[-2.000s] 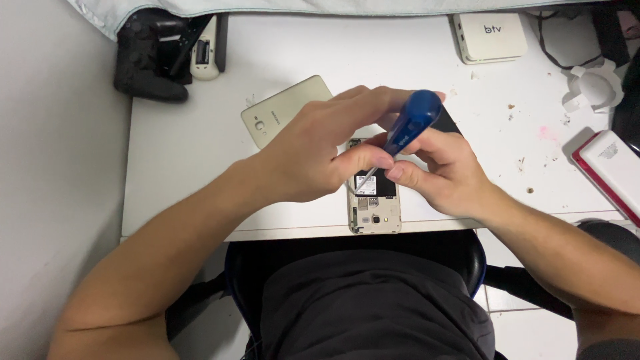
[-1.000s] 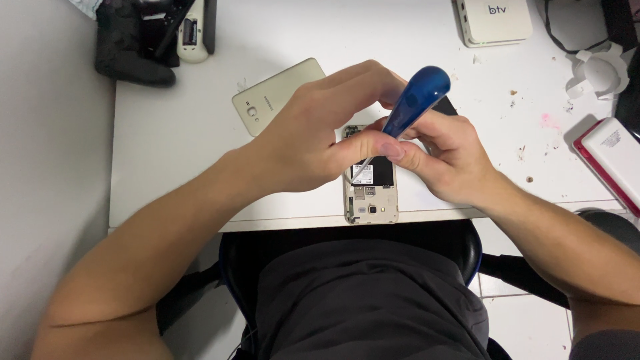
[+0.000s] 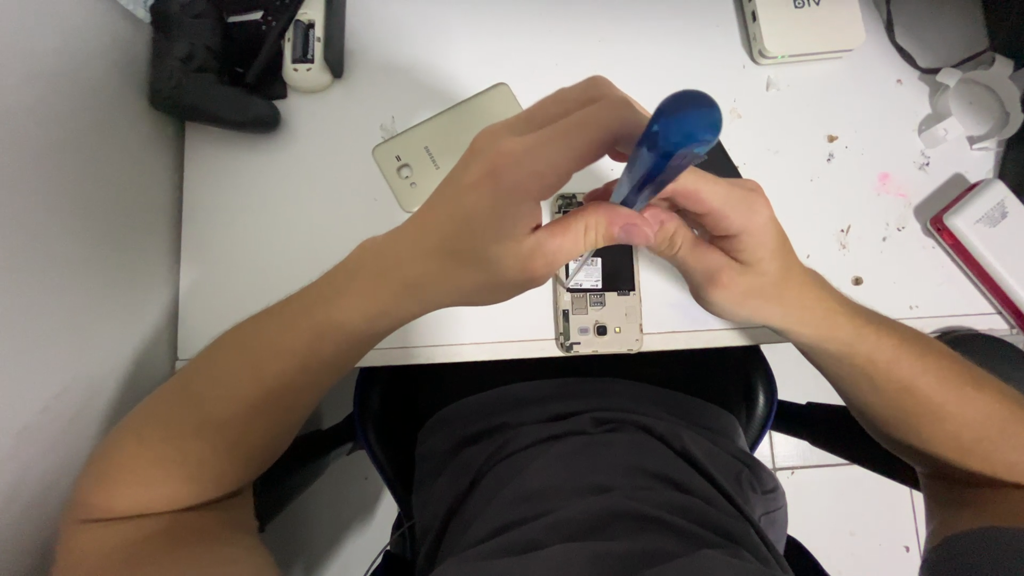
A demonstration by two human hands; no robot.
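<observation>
A blue-handled screwdriver leans over an opened smartphone with its back off, lying at the table's front edge. The thin metal shaft runs down to the left side of the phone, by the battery bay; its exact tip contact is hard to see. My left hand is closed on the lower handle with thumb and fingers. My right hand grips the same part, its thumb meeting the left thumb. The detached gold Samsung back cover lies behind my left hand. My hands hide the upper part of the phone.
A black game controller and a white device with a battery inside are at the back left. A white box stands at the back right. A white plastic bracket and a white-and-red case lie at the right. A black object shows behind my right hand.
</observation>
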